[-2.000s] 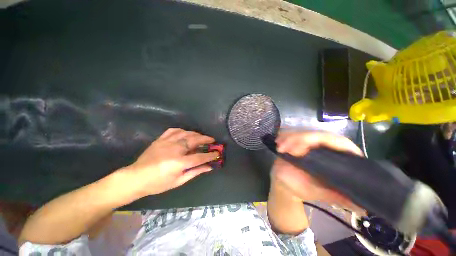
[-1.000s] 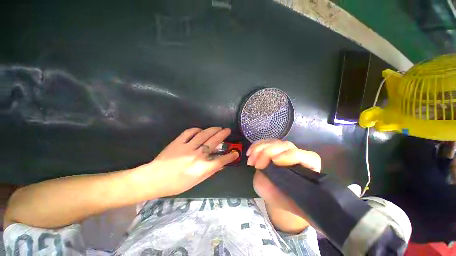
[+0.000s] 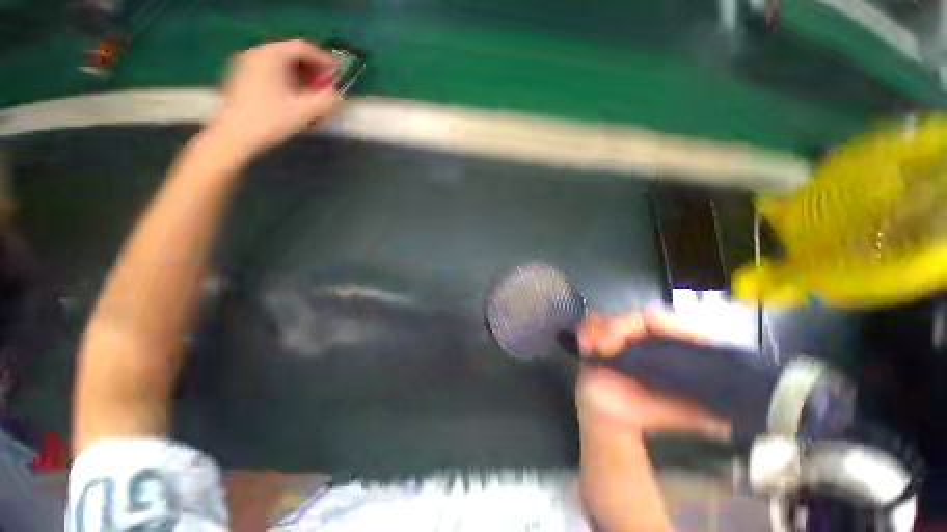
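My left hand [image 3: 275,91] is stretched out at the upper left, over the pale edging beside the green conveyor. It holds a small dark and red device unit [image 3: 343,73] at its fingertips; the view is blurred. My right hand [image 3: 633,374] is closed around the black electric screwdriver [image 3: 696,379], near its front. The screwdriver's tip is at the lower right rim of the round screw dish [image 3: 534,309]; whether it touches cannot be told.
The green conveyor [image 3: 519,83] runs across the back behind pale edging [image 3: 582,143]. A small orange-red item [image 3: 102,56] lies on it at the far left. A black slab [image 3: 691,239] and a yellow fan [image 3: 862,218] stand right. A white round fan [image 3: 851,468] is lower right.
My left hand has moved from beside the dish up and away to the conveyor, with the unit. The right hand's screwdriver tip has moved back to the dish rim. The camera view has shifted.
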